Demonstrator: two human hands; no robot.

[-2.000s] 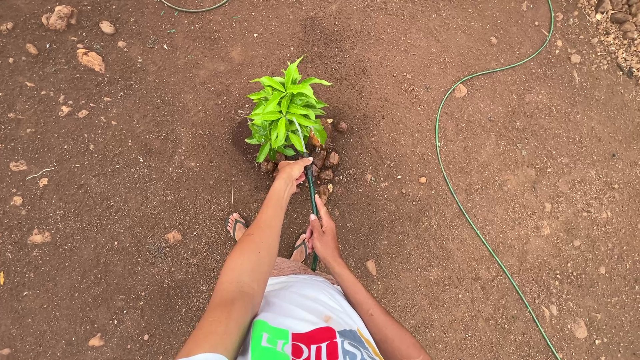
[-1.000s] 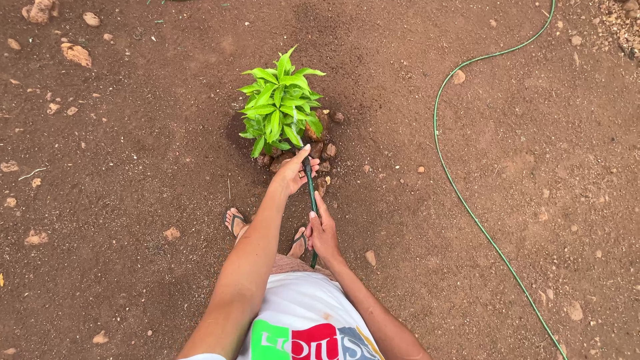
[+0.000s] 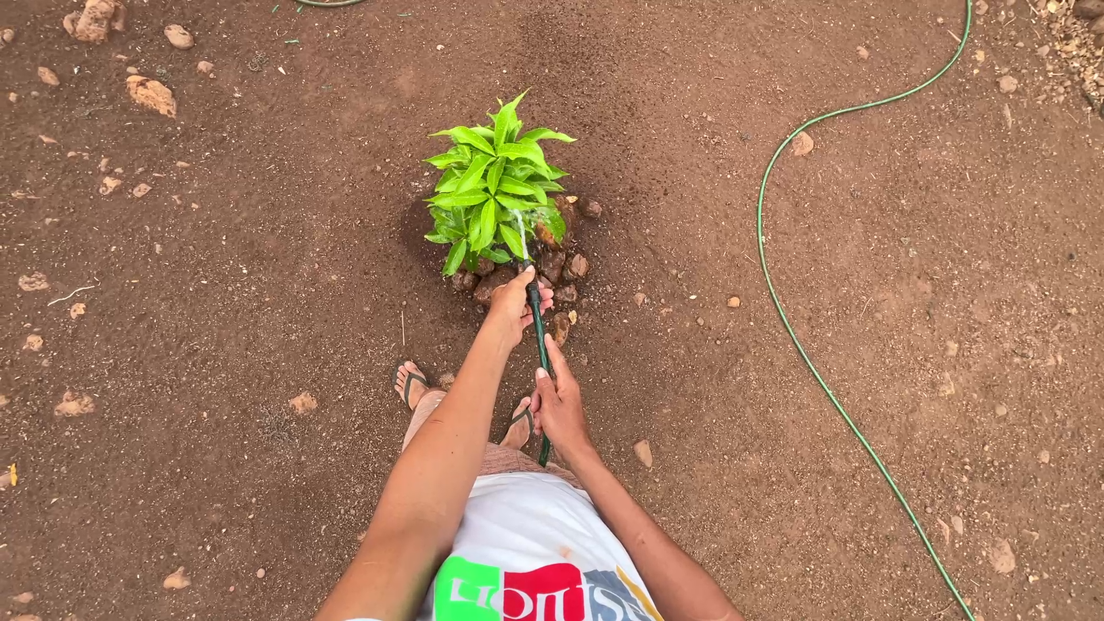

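My left hand (image 3: 517,302) is closed around the dark nozzle end of a green garden hose (image 3: 540,332), its thumb near the tip. Lower down, my right hand (image 3: 559,401) grips the same hose, forefinger stretched along it. A stream of water (image 3: 522,233) leaves the tip and meets the leaves of a bright green leafy plant (image 3: 492,185) just beyond. Brown stones (image 3: 552,266) lie around the near and right side of the plant's base. The leaves hide its stem.
A long stretch of thin green hose (image 3: 798,345) curves over the brown soil at the right. Loose rocks (image 3: 151,95) are scattered at the left, and rubble (image 3: 1074,43) lies at the top right corner. My sandalled feet (image 3: 410,382) stand below the plant.
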